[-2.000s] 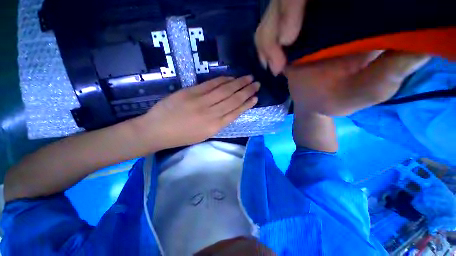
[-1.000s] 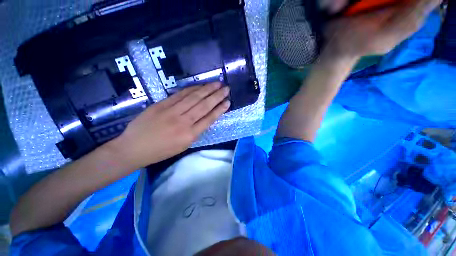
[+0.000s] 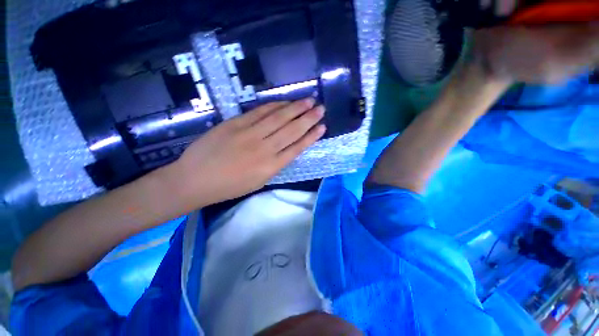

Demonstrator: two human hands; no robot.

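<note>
The black plastic housing (image 3: pixel 131 46) lies on a bubble wrap sheet (image 3: pixel 49 144) at the upper left. Two white notched brackets (image 3: pixel 192 79) sit at its centre beside a pale bubbly strip (image 3: pixel 217 72). My left hand (image 3: pixel 243 154) lies flat on the housing's near edge, fingers slightly apart, gripping nothing. My right hand (image 3: pixel 542 52) is blurred at the upper right, closed around the orange and black electric screwdriver (image 3: pixel 558 12), which the top edge cuts off. The driver tip is not visible.
A round screw dish (image 3: pixel 417 42) with grey mesh-like contents is right of the housing, on the green bench (image 3: pixel 391 111). A dark cord (image 3: pixel 552 105) runs below my right hand. Equipment with a blue perforated part (image 3: pixel 558 203) is at the lower right.
My right hand has moved from the housing's right end to the upper right with the screwdriver, past the dish. My left hand stays on the housing. The view has shifted.
</note>
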